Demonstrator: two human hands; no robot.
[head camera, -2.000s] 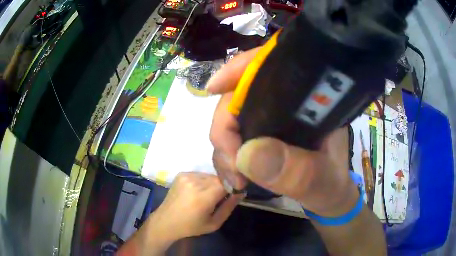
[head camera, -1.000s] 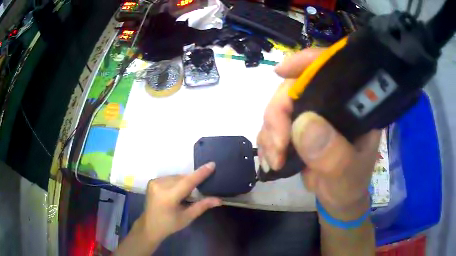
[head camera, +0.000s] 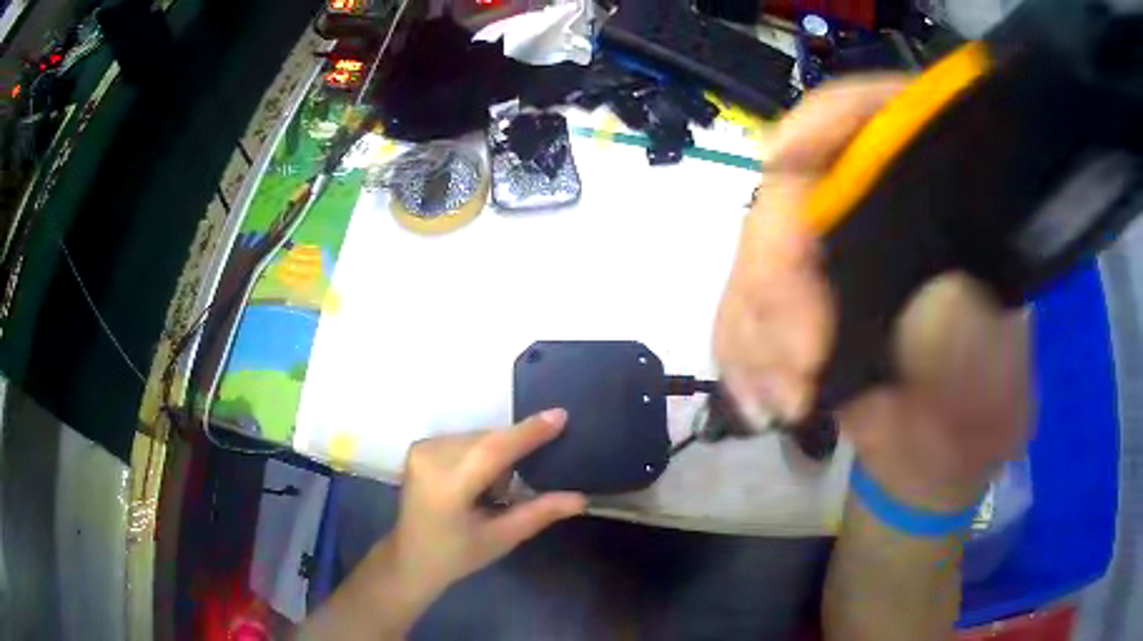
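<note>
The black housing (head camera: 592, 432) lies flat on the white bench near its front edge, its smooth cover up with small holes at the corners. A black cord leaves its right side. My left hand (head camera: 483, 501) rests on it from the left, index fingertip on the cover and thumb at the front edge. My right hand (head camera: 877, 326), blurred, holds the electric screwdriver (head camera: 928, 188), black with a yellow-orange strip, to the right of the housing. The screwdriver's thin bit points down left by the housing's lower right corner; whether it touches is unclear.
A round dish with a yellowish rim (head camera: 439, 188) and a clear screw tray (head camera: 535, 169) sit behind the housing. Black parts, a white crumpled sheet (head camera: 542, 31) and red displays (head camera: 342, 71) are at the back. A blue bin (head camera: 1075, 438) stands right, the green conveyor (head camera: 94, 276) left.
Since two seconds ago both hands have parted. Since one second ago my right hand and the screwdriver have moved right, away from the housing. My left hand stays on the housing.
</note>
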